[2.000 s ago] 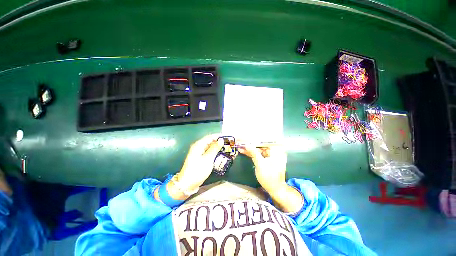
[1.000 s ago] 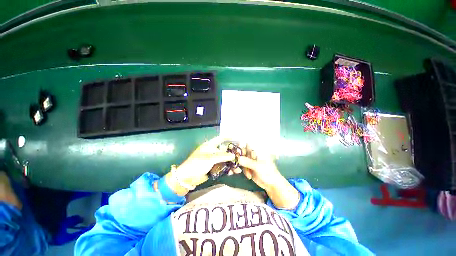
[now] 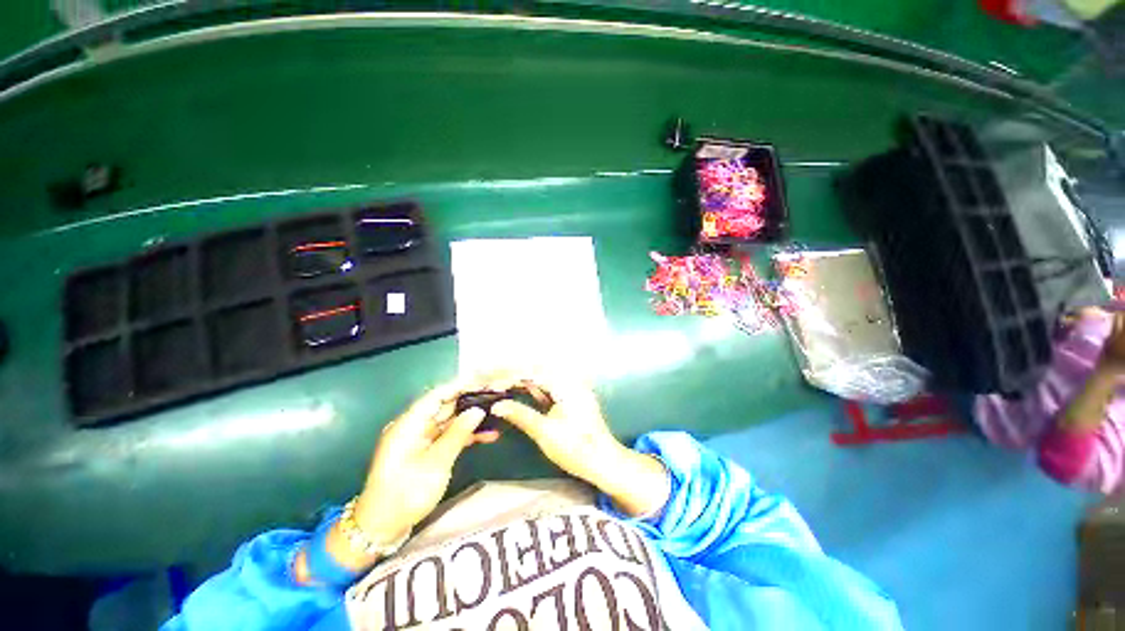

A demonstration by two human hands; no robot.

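A small black device housing [image 3: 491,402] is held low in front of me, just below the near edge of the white work pad [image 3: 528,302]. My left hand [image 3: 420,454] grips its left side. My right hand [image 3: 561,431] grips its right side, with fingers along its top edge. The fingers hide most of the housing, and I cannot tell whether a tool is in the right hand. The black pocket tray [image 3: 253,401] lies to the left, with housings [image 3: 323,255] crossed by red strands and a small white square piece [image 3: 396,302] in separate pockets.
A black wire bin [image 3: 733,197] and a tangled wire heap [image 3: 703,286] are at right. Beside them lie a clear plastic bag [image 3: 843,318] and stacked black trays [image 3: 950,247]. A person in pink sleeves [image 3: 1071,419] is far right. Small dark units [image 3: 89,185] are beyond the tray.
The view has turned right, so the tray and bins appear further left and the pink-sleeved person shows. The housing parts that lay open in my hands are now gathered between my fingers.
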